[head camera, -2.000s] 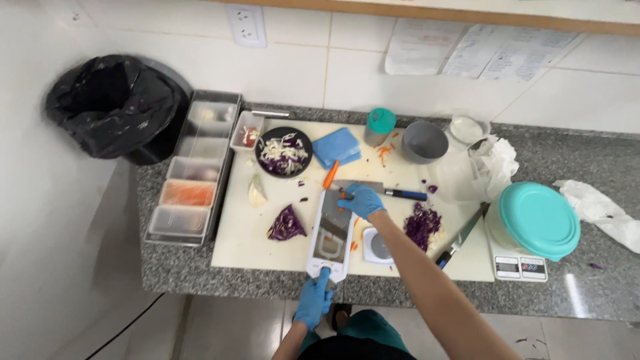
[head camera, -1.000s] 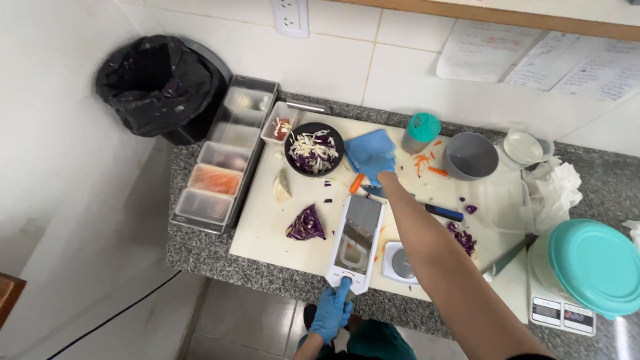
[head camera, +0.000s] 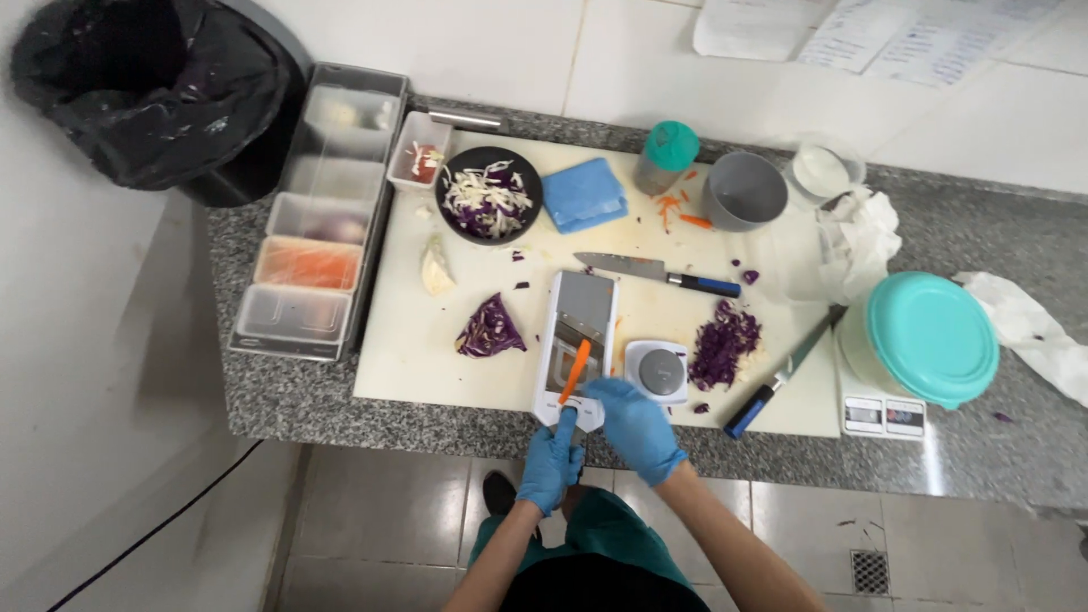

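Note:
My left hand, in a blue glove, grips the near handle end of a white mandoline slicer, its thumb on top. A carrot piece lies slantwise over the slicer's lower part. My right hand, also gloved, is just right of the slicer's near end, its fingertips close to the carrot; whether they touch it I cannot tell. Right of the slicer is a white hand guard with a grey knob. A chef's knife lies beyond the slicer. A red cabbage wedge is to the left.
On the white cutting board are a black bowl of shredded cabbage, a folded blue cloth, a grey bowl, shredded red cabbage and a second knife. A lidded tub stands right, a container rack left.
My right hand has moved back from the slicer's far end to its near end. The carrot, earlier by the far end, now lies over the lower part. My left hand stays at the handle.

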